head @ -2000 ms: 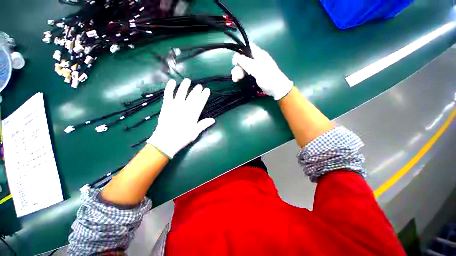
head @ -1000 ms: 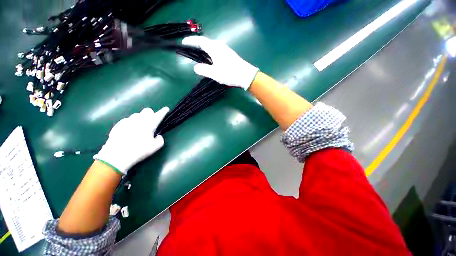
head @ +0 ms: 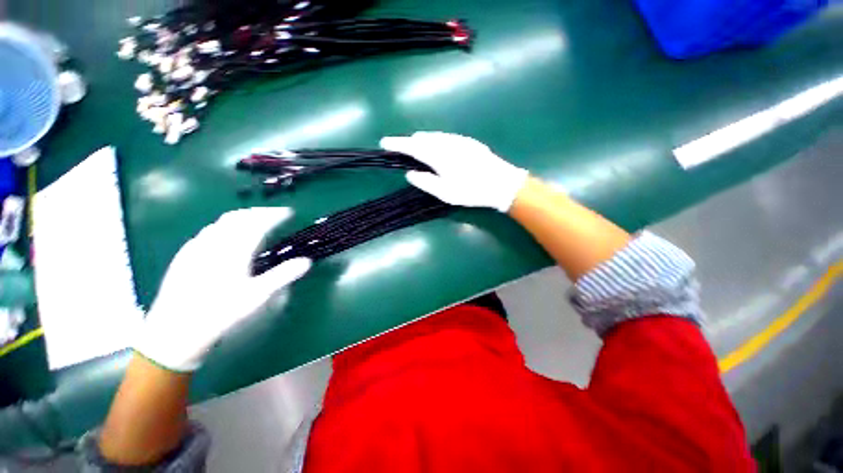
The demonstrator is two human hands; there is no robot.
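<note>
A harness bundle (head: pixel 356 224) of black cables lies over the green bench in front of me. My left hand (head: pixel 220 277), in a white glove, is closed around its left end, thumb and fingers on either side; the connectors there are hidden. My right hand (head: pixel 465 171), also gloved, grips cables at the right end. From it a thinner group of black branches (head: pixel 347 159) runs back left, ending in small reddish and white connectors (head: pixel 268 166). The right end of the bundle is hidden under my right hand.
A larger harness pile (head: pixel 305 39) with white connectors lies at the back left. A paper sheet (head: pixel 85 263) and a round pale blue mesh object (head: pixel 23 90) are at the left. A blue tote (head: pixel 721 23) is at the back right, a pale strip (head: pixel 763 123) near the right edge.
My left hand has moved from lying spread over the cables to around the bundle's left end. The cables are gathered closer together. The thinner branches now extend left from my right hand.
</note>
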